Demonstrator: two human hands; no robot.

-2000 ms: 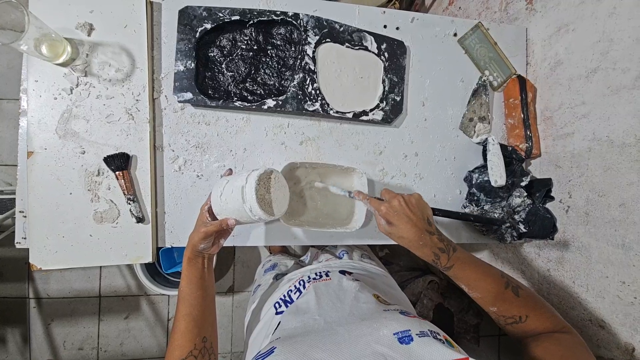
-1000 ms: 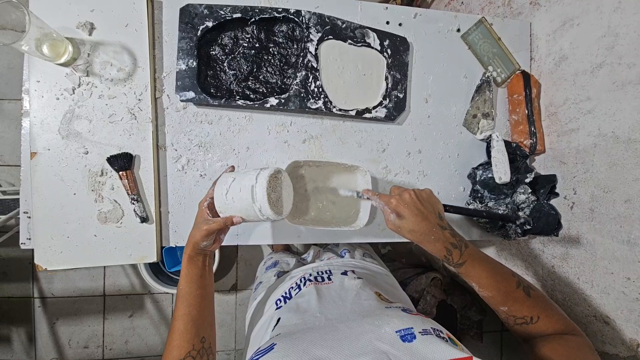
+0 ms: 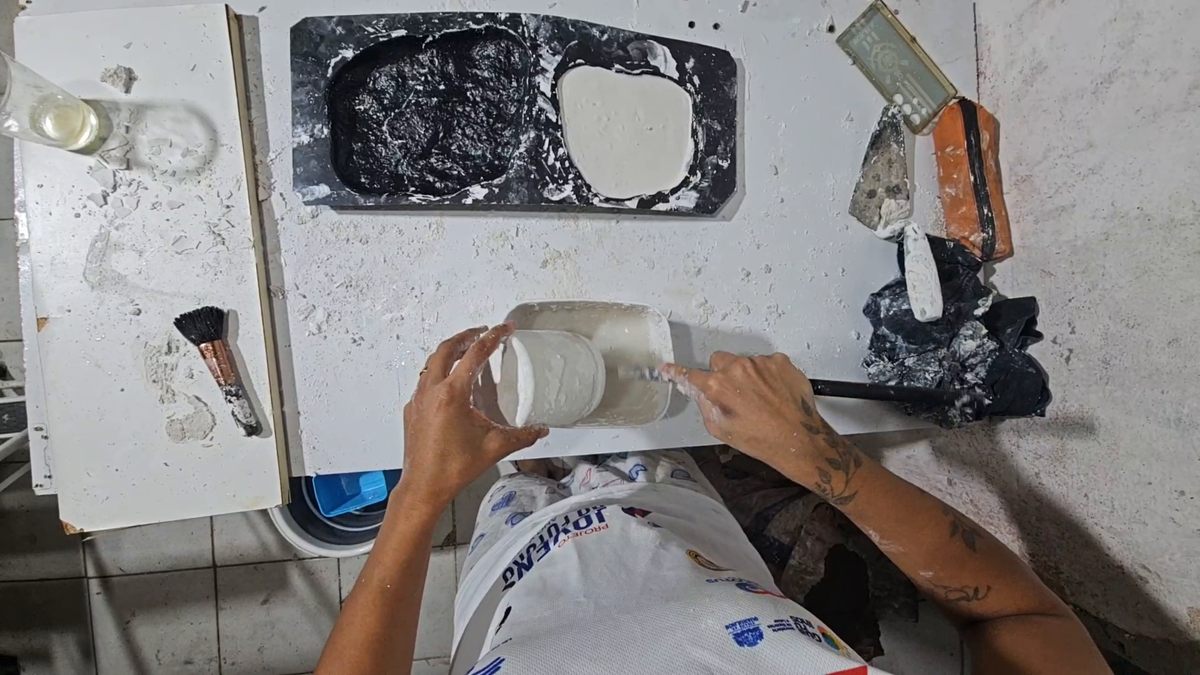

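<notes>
My left hand (image 3: 459,403) grips a white plastic tub (image 3: 553,378), which is tipped on its side over the left part of a white rectangular basin (image 3: 647,323). Pale wet mix lies in the basin. In my right hand (image 3: 755,398) is a slim stirring tool, its blurred light end over the basin; a black handle (image 3: 867,389) is seen beyond that hand. Behind the basin lies a black mold (image 3: 544,103) with two hollows: the left one is dark and rough, the right one holds smooth white plaster (image 3: 626,131).
A brush (image 3: 220,370) and a clear cup of pale liquid (image 3: 61,120) are on the left board. At right are a plastered trowel (image 3: 886,183), an orange zippered pouch (image 3: 972,178), a small case (image 3: 898,66) and crumpled black plastic (image 3: 937,347). White crumbs dot the table.
The tub has turned over: its mouth faced the basin before, and now its other end does. My left hand has shifted its hold on it. My right hand stays at the basin's right side.
</notes>
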